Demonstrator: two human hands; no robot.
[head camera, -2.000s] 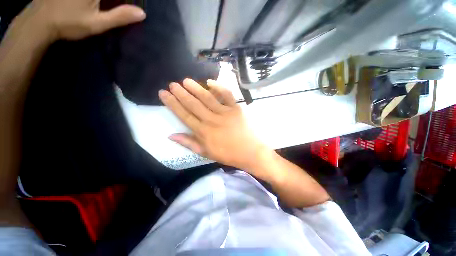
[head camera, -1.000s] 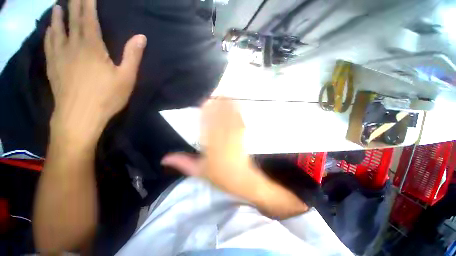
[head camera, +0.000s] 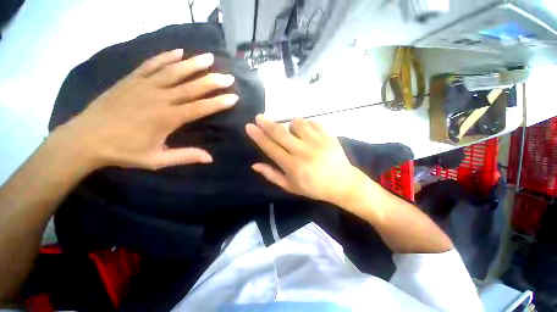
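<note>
A broad dark garment panel (head camera: 238, 177) lies over the white table and hangs over its front edge towards my lap, with a thin pale stripe near its lower part. My left hand (head camera: 152, 113) lies flat on the panel with its fingers spread. My right hand (head camera: 308, 158) rests on the panel's right part, palm down, with the fingers slightly bent. The presser foot area (head camera: 259, 55) of the white sewing machine (head camera: 366, 24) is just beyond the cloth's upper right edge. Whether the needle is in the cloth cannot be told.
Gold-handled scissors (head camera: 404, 79) lie right of the needle area. An open brown box (head camera: 473, 113) with dark and metal bits stands near the table's right part. Red crates (head camera: 479, 164) are below the table edge at right. Red material (head camera: 116, 274) shows at lower left.
The dark panel now spreads further right across the front table edge, under my right hand. My left hand has moved right and down towards the machine, its fingers now pointing right.
</note>
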